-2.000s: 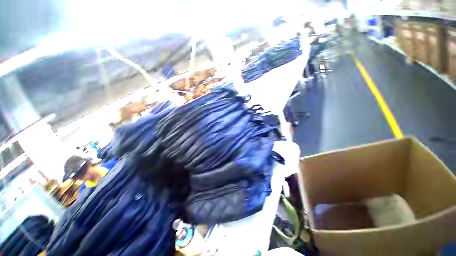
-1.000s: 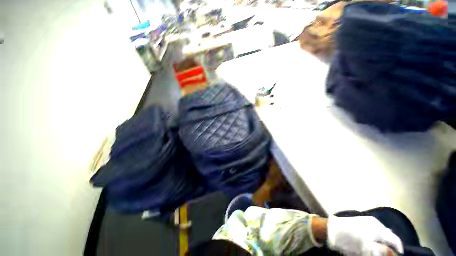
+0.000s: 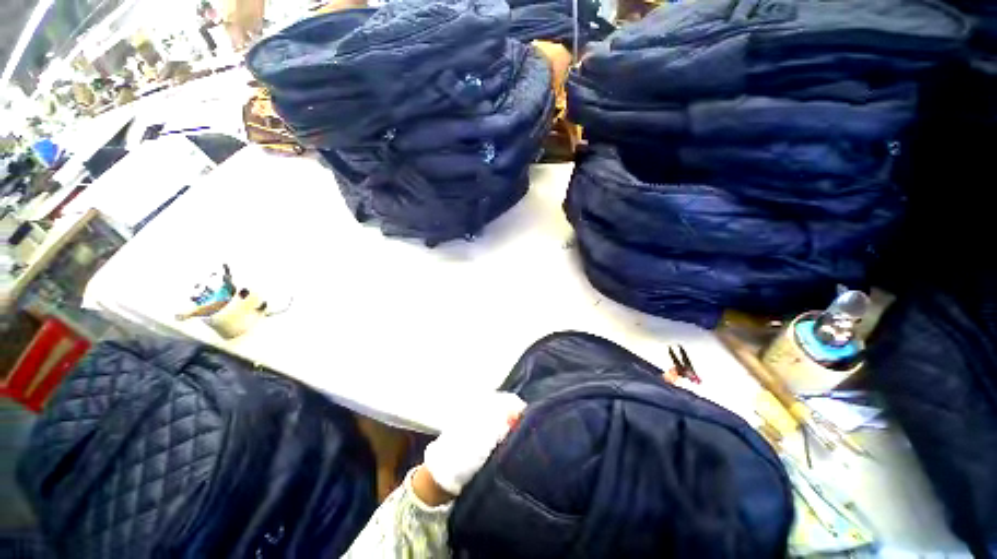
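A dark navy backpack stands at the table's near edge, low centre, with its rounded top up. My left hand, in a white glove, grips its left upper side. Only a small skin-toned bit of my right hand shows behind the backpack's top right edge; the rest is hidden. Thread snips with dark tips and a red part stick up there, seemingly held by it.
Tall stacks of navy backpacks stand on the white table. A tub with a clear-topped bottle and tools lie right, a tan holder left. A quilted backpack and red box are lower left.
The view has swung from the floor side back over the table. The dark backpack is now upright before me with my left hand on it. The snips have come into view.
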